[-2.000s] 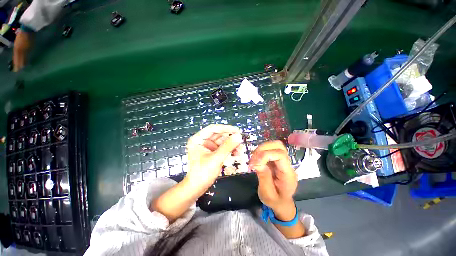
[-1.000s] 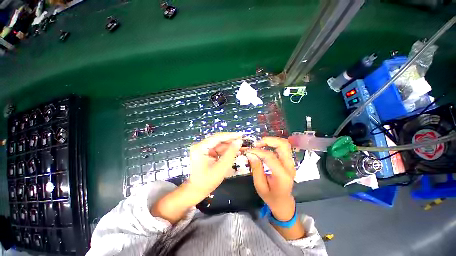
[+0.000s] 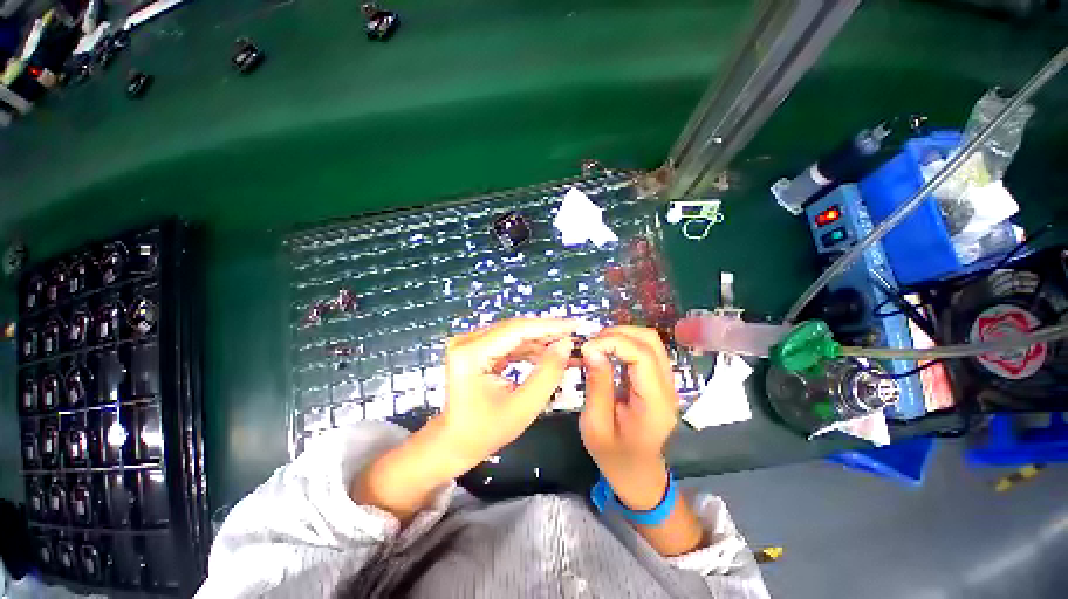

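My left hand (image 3: 498, 380) and my right hand (image 3: 629, 392) meet at the fingertips over the near part of the clear gridded tray (image 3: 387, 287). Between them they pinch a small dark assembly (image 3: 576, 348), mostly hidden by the fingers. A blue band is on my right wrist. Small white parts (image 3: 498, 281) are scattered on the tray, with red smears (image 3: 638, 281) at its right end. A dark unit (image 3: 512, 231) and a white tissue (image 3: 582, 218) lie on the tray's far part.
The black blister tray (image 3: 105, 398) is at left. At right are the syringe (image 3: 732, 335) with green cap and hose, a glass jar (image 3: 820, 392), blue controller (image 3: 855, 257), blue bin (image 3: 908, 222) and black fan (image 3: 1007, 334). A metal post (image 3: 755, 94) slants behind.
My hands were apart two seconds ago and are now together around the small assembly. The units on the far belt have shifted slightly left. Another person's arm at far left has left view.
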